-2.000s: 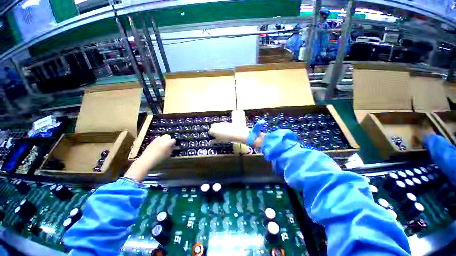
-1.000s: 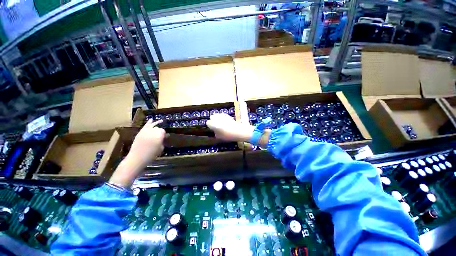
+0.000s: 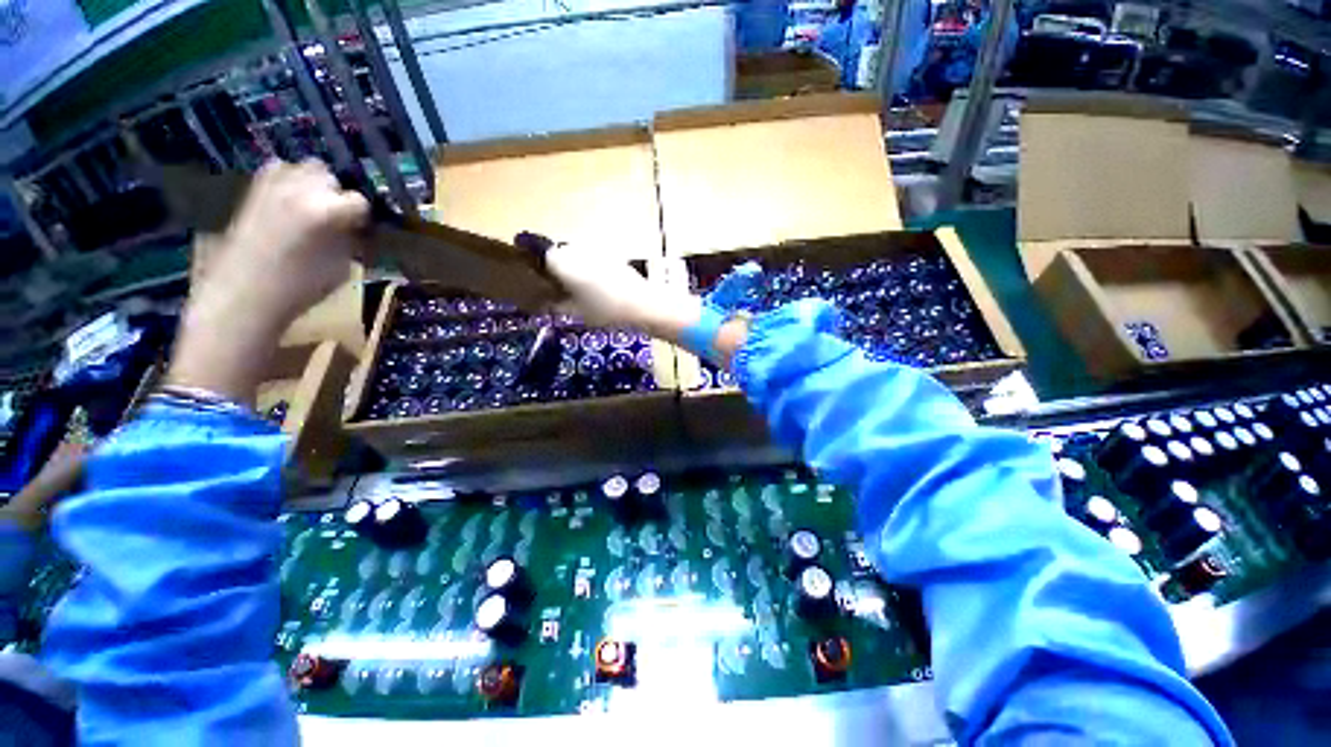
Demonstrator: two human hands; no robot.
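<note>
My left hand (image 3: 285, 241) is raised at the left and grips a flat brown cardboard divider (image 3: 460, 264). My right hand (image 3: 606, 288), with a blue band at the wrist, holds the divider's other end above the carton. A small dark piece shows by its fingertips; I cannot tell what it is. Below is an open carton (image 3: 511, 429) packed with dark capacitors (image 3: 438, 358); one dark cylinder (image 3: 540, 355) leans among them. A second full carton (image 3: 966, 285) stands against it on the right.
Green circuit boards (image 3: 701, 562) with some standing capacitors (image 3: 499, 613) lie along the front. Nearly empty cartons (image 3: 1088, 314) stand at the right, and another carton (image 3: 299, 394) at the left. Another person's hand (image 3: 51, 482) is at the left edge. Metal posts (image 3: 975, 110) rise behind.
Both hands have lifted the divider up out of the left full carton, my left hand higher and further left. The rows of capacitors beneath are now uncovered. Another person's hand has appeared at the left.
</note>
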